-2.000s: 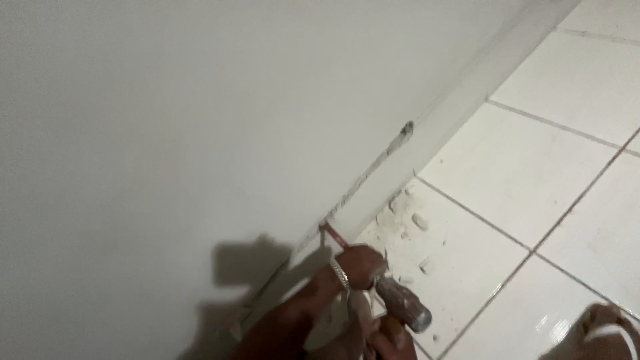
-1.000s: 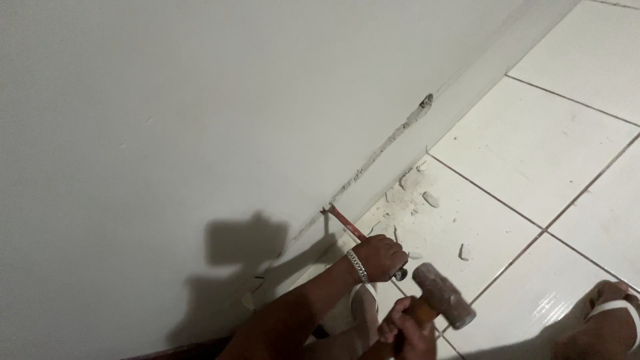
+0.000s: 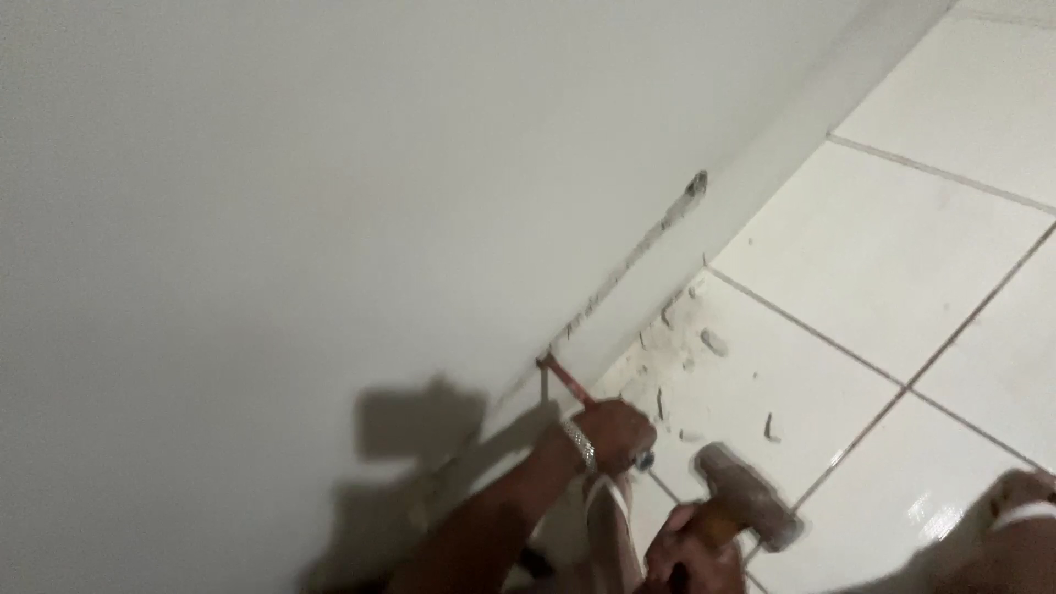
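Observation:
My left hand (image 3: 620,433), with a metal bracelet at the wrist, is closed around a red cold chisel (image 3: 569,380). The chisel's tip touches the white wall (image 3: 313,206) at the lower end of a narrow chipped groove (image 3: 635,256). The struck end of the chisel sticks out below the hand. My right hand (image 3: 693,551) grips the wooden handle of a club hammer (image 3: 747,497). The hammer's head is to the right of the chisel's end and apart from it, slightly blurred.
Chips of plaster (image 3: 714,341) and dust lie on the white floor tiles (image 3: 932,223) along the wall's foot. One foot in a white-strapped sandal (image 3: 609,511) is beside my left hand, and another foot (image 3: 1019,520) is at the right edge. Shadows fall on the wall.
The hammer, low beside my left hand two seconds ago, was raised clear of the chisel's end one second ago and is still apart from it. My left hand keeps the chisel against the wall.

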